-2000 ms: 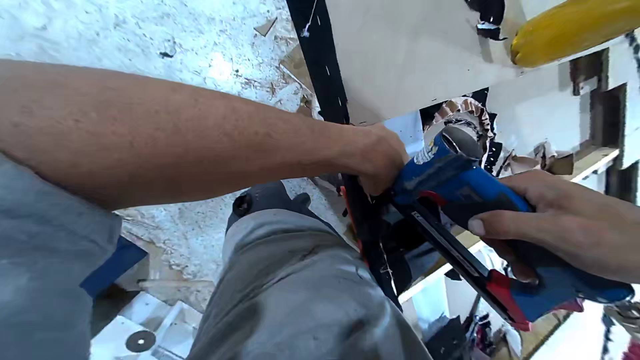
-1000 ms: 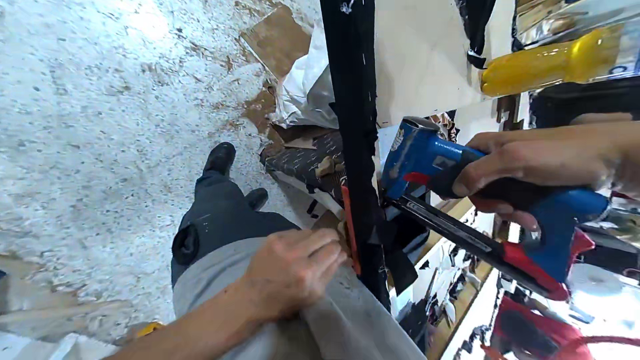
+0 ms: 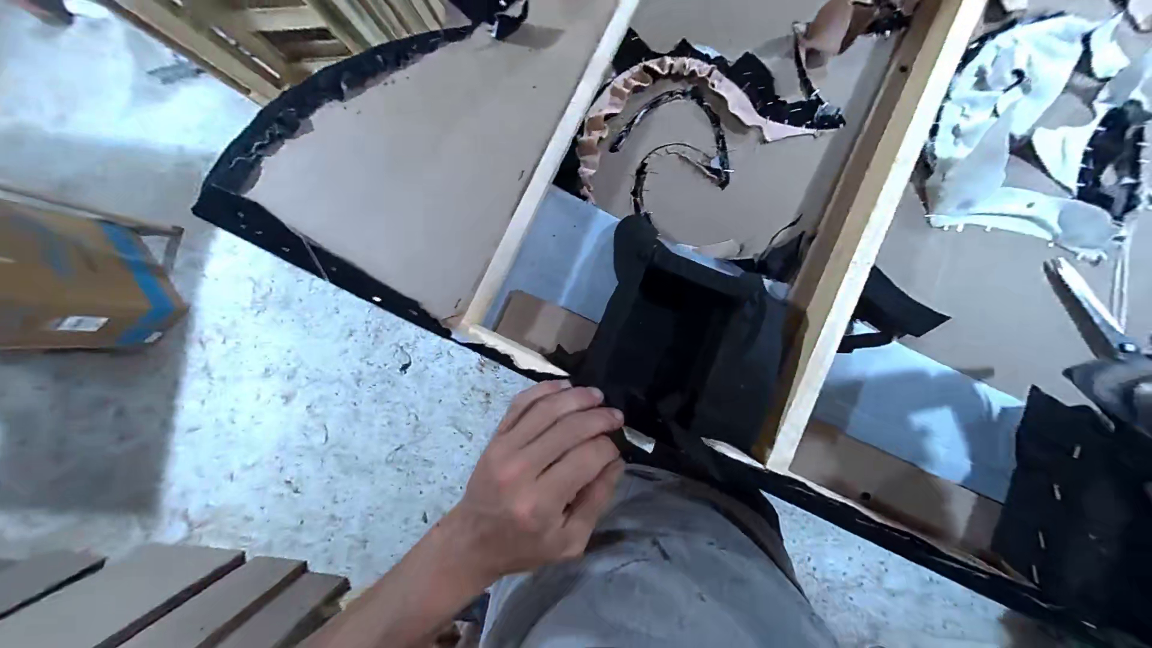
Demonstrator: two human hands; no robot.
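My left hand (image 3: 549, 472) is at the frame's near edge, fingers curled over the black fabric (image 3: 643, 432) there; the thumb is hidden. Beyond the fingers, black fabric (image 3: 688, 351) lines a recess between two wooden rails (image 3: 859, 225) of an upholstered furniture frame. Gathered, stapled fabric (image 3: 670, 70) curves around an opening in the panel above it. My right hand is out of view. Scissors (image 3: 1084, 301) lie at the right, their dark handles partly cut off by the picture's edge.
A cardboard box (image 3: 85, 279) with blue tape stands on the floor at left. Slatted boards (image 3: 171, 594) occupy the lower left corner, and a wooden frame (image 3: 297, 40) the upper left. Stapled black fabric (image 3: 1071, 504) hangs at the lower right. My leg (image 3: 657, 567) is against the near edge.
My left hand has moved from by my leg to the black fabric edge. My right hand and the blue staple gun it held have left the picture. The view has shifted widely.
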